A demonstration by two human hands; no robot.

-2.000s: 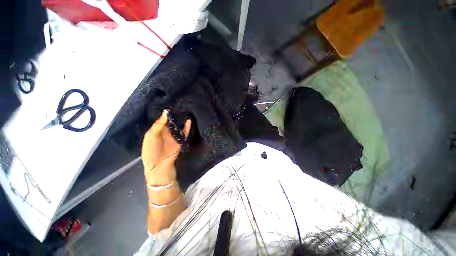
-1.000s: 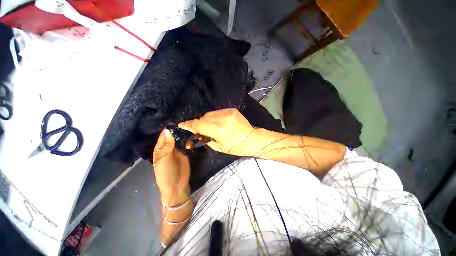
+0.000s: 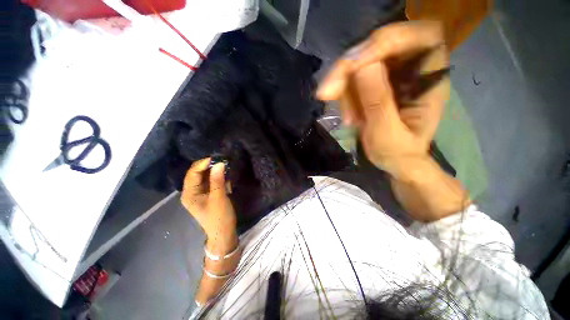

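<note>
A black textured garment (image 3: 250,112) lies bunched over the lap and against the table edge. My left hand (image 3: 210,190) pinches its dark edge between thumb and fingers, where small glints of beaded trim (image 3: 218,161) show. My right hand (image 3: 390,94) is raised to the right of the garment, large and blurred, with thumb and forefinger close together. A dark shape shows against its palm; what it is cannot be told. No needle or thread can be made out.
A white table (image 3: 119,75) at left bears black scissors (image 3: 85,145), a second pair (image 3: 15,101) at its far edge and a red pouch (image 3: 125,5). A red cord (image 3: 178,36) runs to the garment. A wooden stool (image 3: 465,19) stands at upper right.
My right hand came in to the trim beside my left hand, then lifted away up and to the right. My left hand still pinches the garment edge.
</note>
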